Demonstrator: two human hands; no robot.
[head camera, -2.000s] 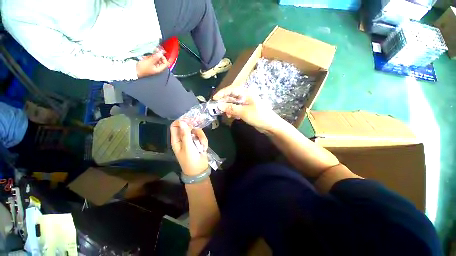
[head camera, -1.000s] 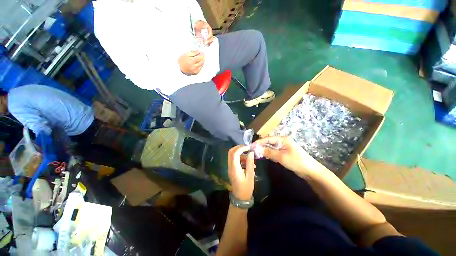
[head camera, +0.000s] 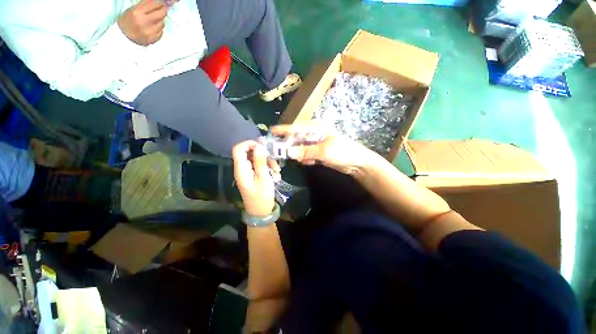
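Note:
My left hand (head camera: 255, 173), with a grey bangle at the wrist, and my right hand (head camera: 320, 147) meet near the middle of the view. Both hold a small clear plastic part (head camera: 280, 149) between their fingertips; its exact shape is too small to tell. Crinkled clear film (head camera: 285, 190) shows below my left fingers. An open cardboard carton (head camera: 426, 65) heaped with shiny clear pieces (head camera: 366, 104) stands just beyond my right hand.
A seated person (head camera: 140, 55) on a red stool (head camera: 218, 68) is at the upper left. A pale plastic stool (head camera: 145, 186) stands left of my hands. A second carton (head camera: 490, 189) is at the right. A dark bench with clutter is at the lower left.
The view swung left, then back right. My hands parted around crinkled film two seconds ago and are now closer together. The seated person's hand has risen.

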